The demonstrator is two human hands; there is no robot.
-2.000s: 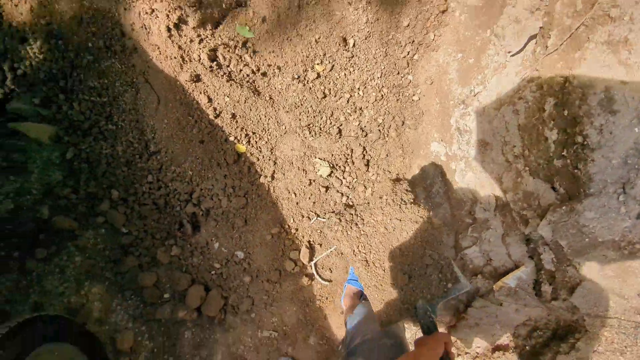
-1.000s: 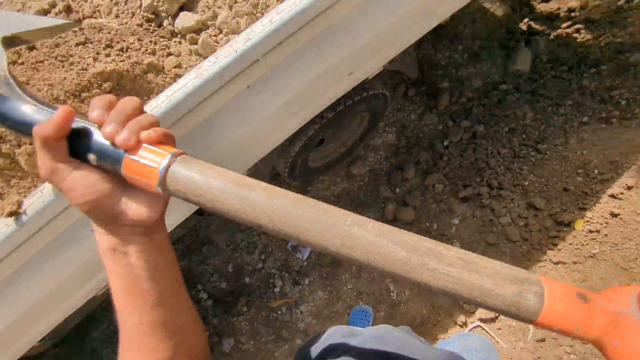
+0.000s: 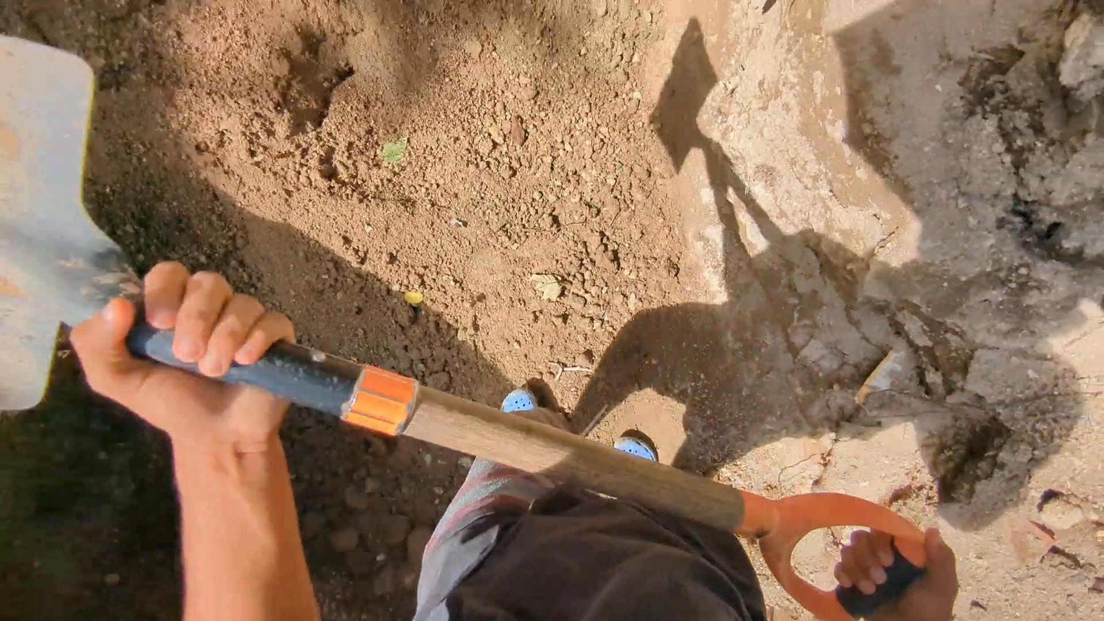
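A shovel with a wooden shaft (image 3: 569, 457) lies slantwise across the view, in front of my body. My left hand (image 3: 194, 354) grips its dark metal socket, just above the wide steel blade (image 3: 43, 216) at the left edge. Beside that hand is an orange band on the shaft. At the lower right my right hand (image 3: 906, 573) is closed around the black grip of the orange D-handle (image 3: 793, 526). The blade carries no heap of soil on the part that shows; its far end is cut off by the frame.
Loose brown soil (image 3: 483, 198) with small stones and a few leaves spreads ahead. Cracked, uneven hard ground (image 3: 975, 285) rises at the right. My feet in blue clogs (image 3: 519, 400) stand below the shaft. Shadows of me and the shovel fall to the right.
The white metal edge and the wheel seen one second ago are out of view, as the view has swung away. Both hands now show on the shovel; then only the left did.
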